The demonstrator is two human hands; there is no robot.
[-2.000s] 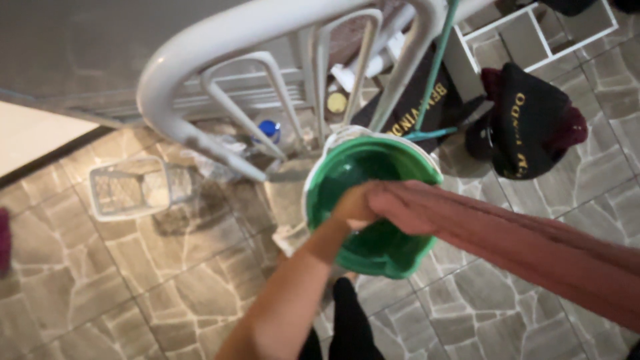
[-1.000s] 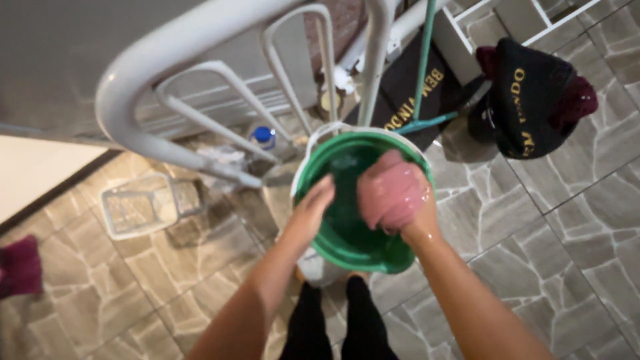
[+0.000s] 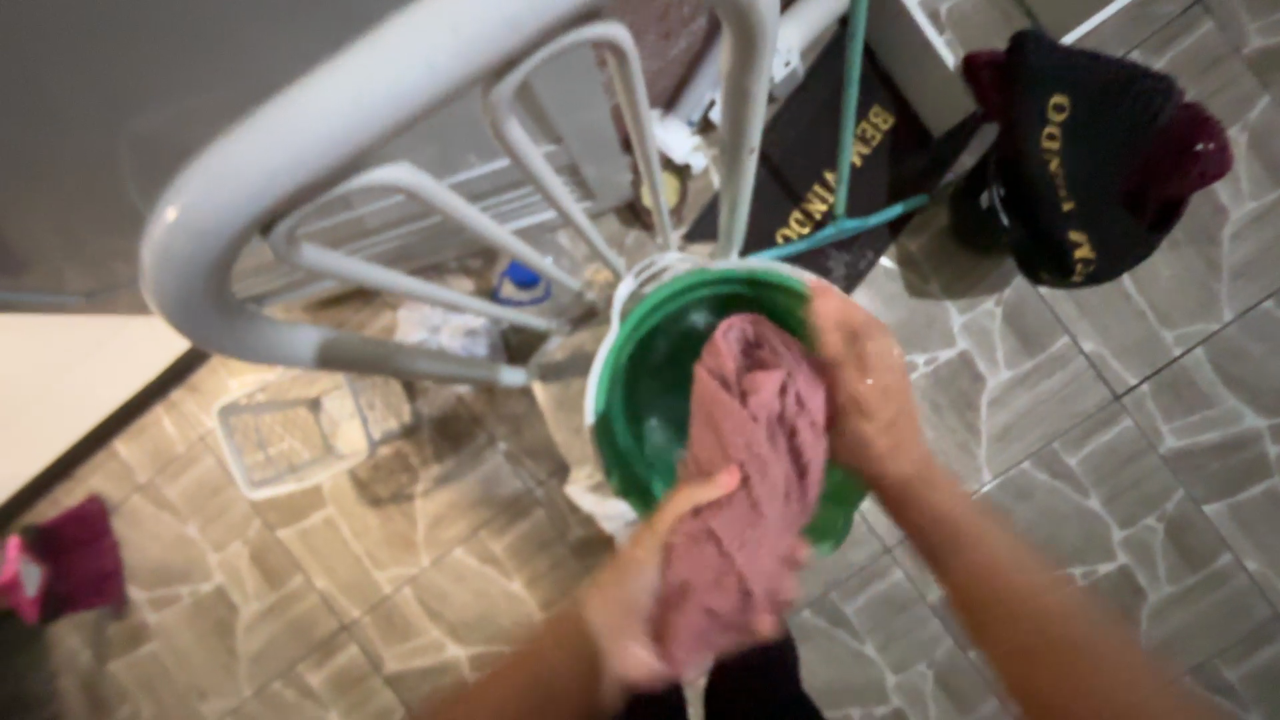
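Observation:
A wet, bunched pink cloth (image 3: 755, 450) lies over the near part of a green plastic bucket (image 3: 645, 400). My left hand (image 3: 660, 590) is closed around the lower end of the cloth, its thumb on top and fingertips showing at the far side. At the cloth's right edge, my right hand (image 3: 865, 385) is at the bucket's rim with its fingers partly hidden; whether it grips cloth or rim cannot be told. The inside of the bucket is dark green and shiny.
White metal railing (image 3: 240, 180) rises at the upper left. Behind the bucket are a teal pole with a crossbar (image 3: 850, 228) and a dark lettered doormat (image 3: 800, 150). A black bag-like cloth (image 3: 1080, 160) stands at right, a pale plastic basket (image 3: 290, 485) at left, a magenta cloth (image 3: 80, 560) further left.
The pink cloth, stretched out to the right two seconds ago and bunched over the bucket one second ago, now extends toward me. My left hand has moved from the bucket's left side onto the cloth.

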